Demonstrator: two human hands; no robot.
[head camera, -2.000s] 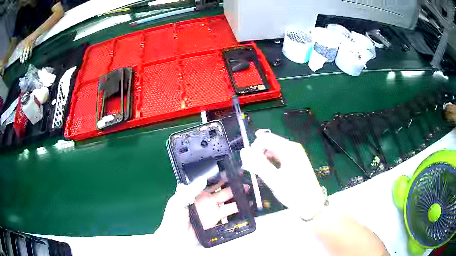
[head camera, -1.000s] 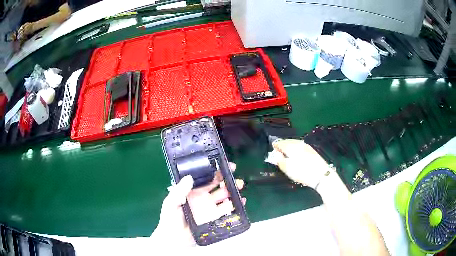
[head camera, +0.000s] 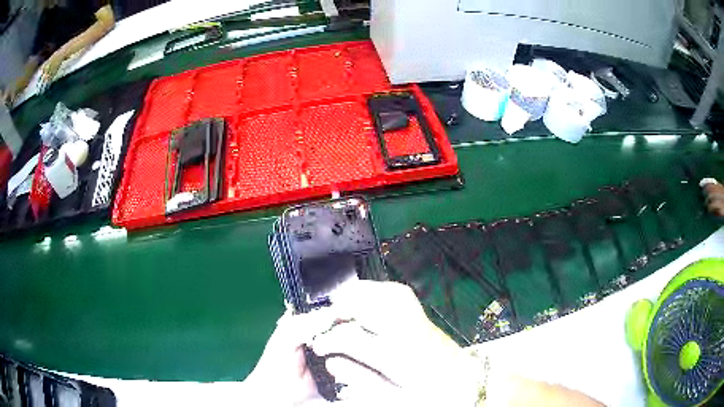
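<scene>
A stack of black phone middle frames (head camera: 329, 238) is held at the bottom centre, upper end with camera holes facing away from me. My left hand (head camera: 278, 350), in white covering, holds the stack from the left and below. My right hand (head camera: 389, 326), also white-covered, lies over the stack's lower half and hides it; its fingers are at the stack, and I cannot tell exactly what they grip. A row of overlapping phone middle frames (head camera: 548, 258) lies on the green surface to the right, its near end beside the stack.
A red plastic tray (head camera: 262, 151) behind holds frames at left (head camera: 195, 163) and right (head camera: 403, 131). White rolls (head camera: 528, 94) stand by the grey machine (head camera: 508, 36). A green fan (head camera: 689, 354) is lower right. A black blister tray (head camera: 51, 385) is lower left. Another person's hand (head camera: 712, 196) shows far right.
My right hand has moved from the row at right back over the held stack. The row of frames now reaches closer to the stack. A hand has reappeared at the far right edge.
</scene>
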